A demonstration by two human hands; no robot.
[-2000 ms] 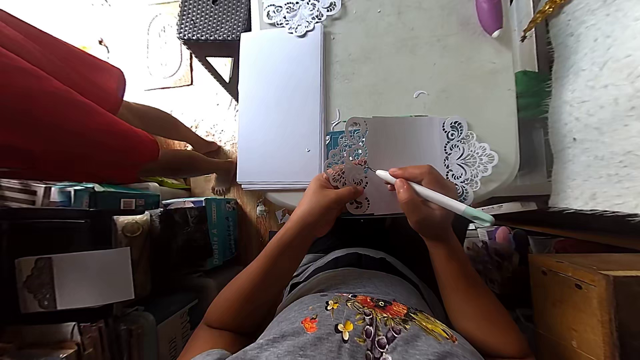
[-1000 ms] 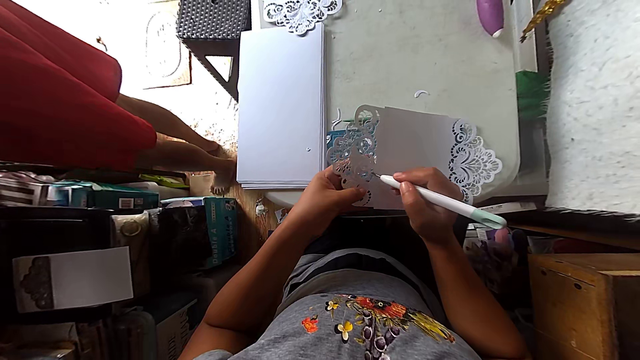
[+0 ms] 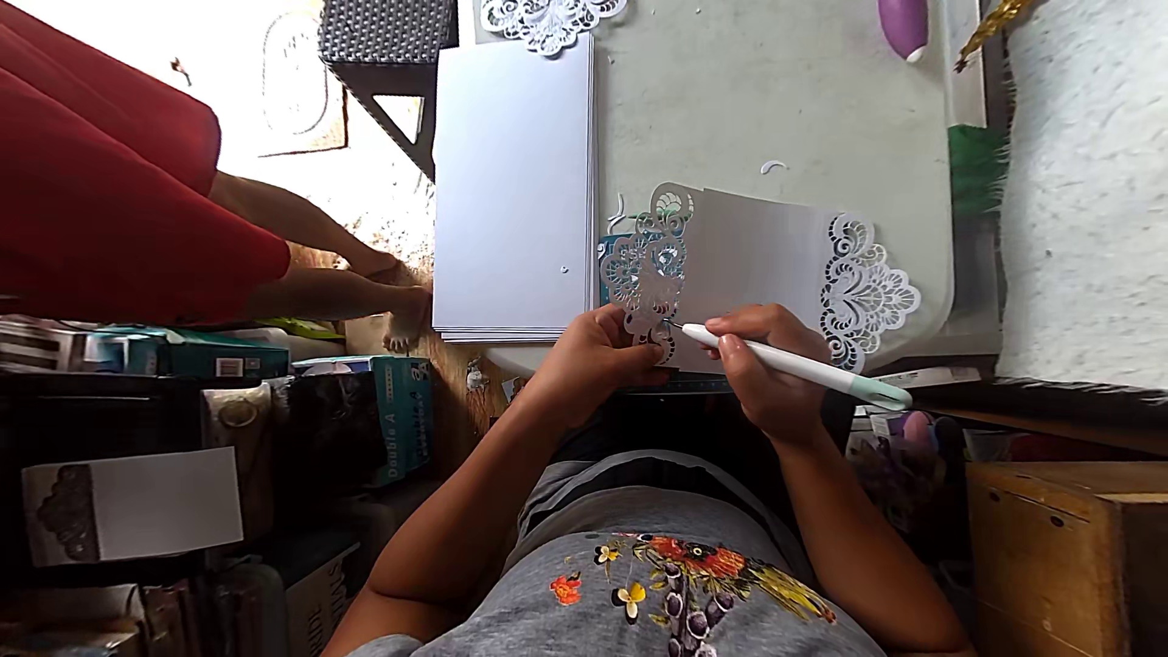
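Note:
My left hand (image 3: 602, 360) grips the lower left corner of a white paper card (image 3: 757, 242) with lace-like cut-out borders at both ends. In my right hand (image 3: 776, 370) is a white weeding pen (image 3: 794, 362) with a pale green end, its thin metal tip at the lower part of the left lace border (image 3: 652, 265). A small curved paper scrap (image 3: 774, 167) lies beyond the card on the table, and another scrap (image 3: 617, 214) lies by the card's upper left. Part of a blue item shows beneath the left border.
A stack of white paper sheets (image 3: 513, 192) lies left of the card on the pale table (image 3: 730, 91). Another lace-cut piece (image 3: 552, 20) and a purple object (image 3: 902, 27) are at the far side. A person in red (image 3: 119, 182) stands at the left. A wooden box (image 3: 1040, 547) is at the lower right.
Two seconds ago the card lay straighter; it is now tilted, its right end lower. The pen's tip has moved a little lower along the left border.

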